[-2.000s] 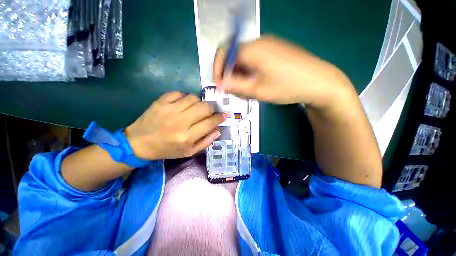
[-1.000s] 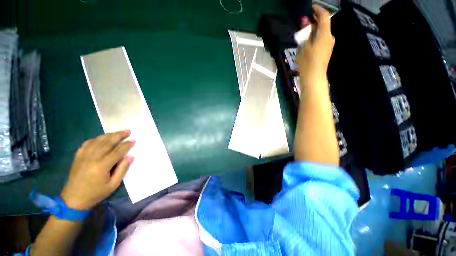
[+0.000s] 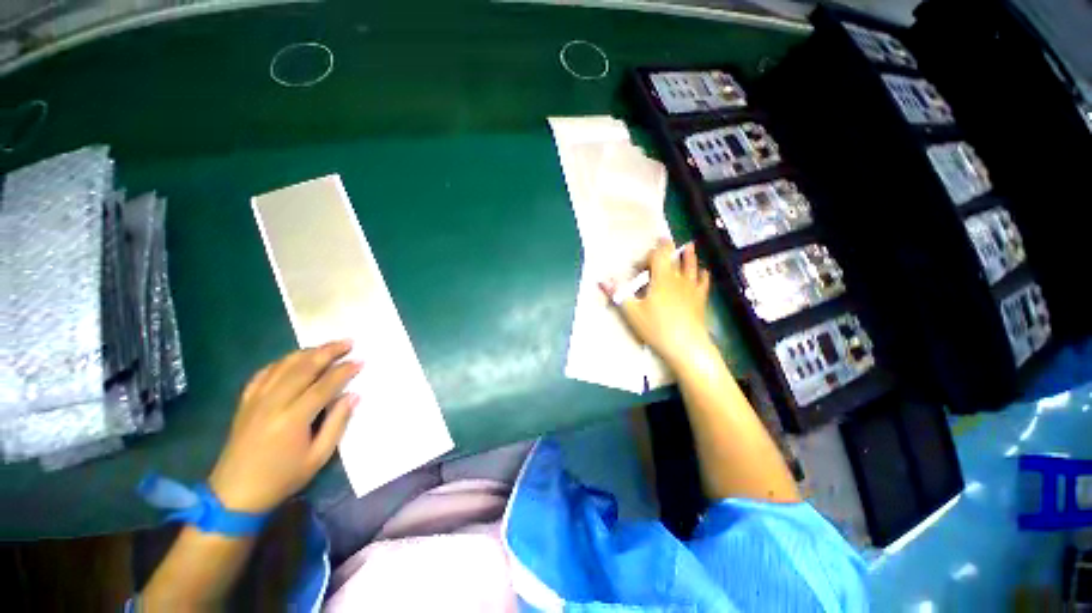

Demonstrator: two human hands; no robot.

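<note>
A long pale release liner strip (image 3: 329, 258) lies slanted on the green mat. My left hand (image 3: 287, 419) rests on its lower left edge with bent fingers, holding nothing lifted. My right hand (image 3: 668, 299) is over the overlapping spare liner sheets (image 3: 605, 198) and holds a slim white pen-like tool, apparently the tweezers (image 3: 631, 287). Whether the fingers also touch a sheet cannot be told. A black foam tray (image 3: 748, 281) just to the right holds several silvery phone middle frames (image 3: 763, 213) in its slots.
Bubble-wrap bags (image 3: 54, 299) are piled at the left, with shiny packets beside them. A second black tray (image 3: 916, 216) with frames stands further right. A black tray (image 3: 904, 467) lies low beside the bench. A blue stool (image 3: 1054, 491) stands on the blue floor.
The middle frame worked on two seconds ago is gone from the strip. My right hand went to the black tray, then came back left and down onto the spare sheets. My left hand stays on the strip.
</note>
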